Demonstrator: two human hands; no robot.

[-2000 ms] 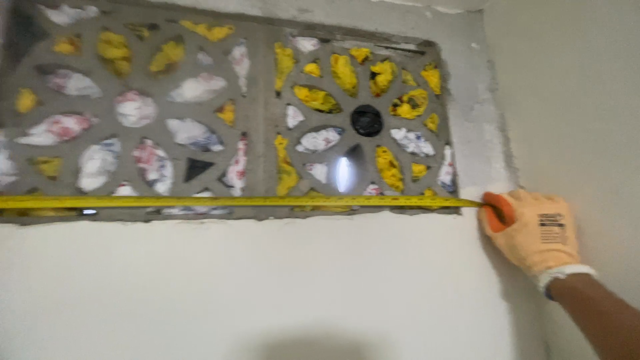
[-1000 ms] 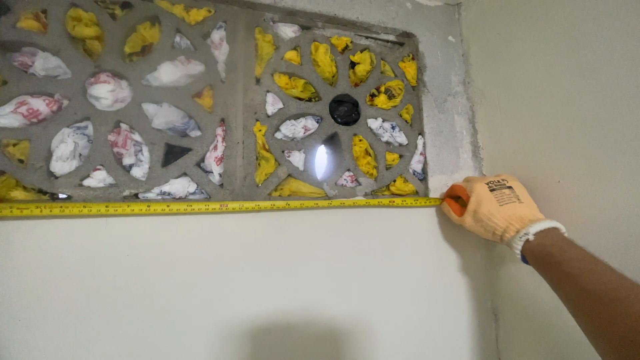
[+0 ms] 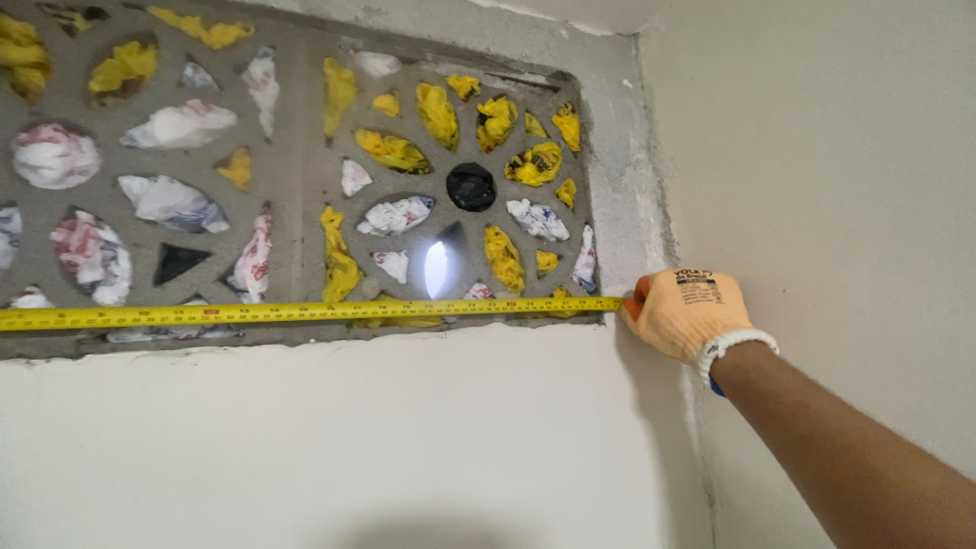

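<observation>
My right hand (image 3: pixel 686 313), in an orange-palmed knit work glove with a white cuff, pinches the end of a yellow measuring tape blade (image 3: pixel 404 309) at the right. The blade runs nearly level to the left edge of the view, across the lower part of a concrete breeze-block panel (image 3: pixel 301 191). Petal-shaped openings in the panel are stuffed with crumpled yellow plastic (image 3: pixel 437 116) and white plastic (image 3: pixel 179 124); black material (image 3: pixel 470 187) fills one round hole. My left hand is out of view, and so is the tape's case.
Below the panel is a pale plastered wall (image 3: pixel 320 442) with a ragged upper edge. Rough grey cement (image 3: pixel 618 168) borders the panel on the right. A side wall (image 3: pixel 823 191) meets it at the corner, beside my right hand. Bright light shows through one lower opening.
The view has shifted a little. My right hand keeps its grip on the tape's end near the panel's lower right corner, and the blade stays stretched across the panel.
</observation>
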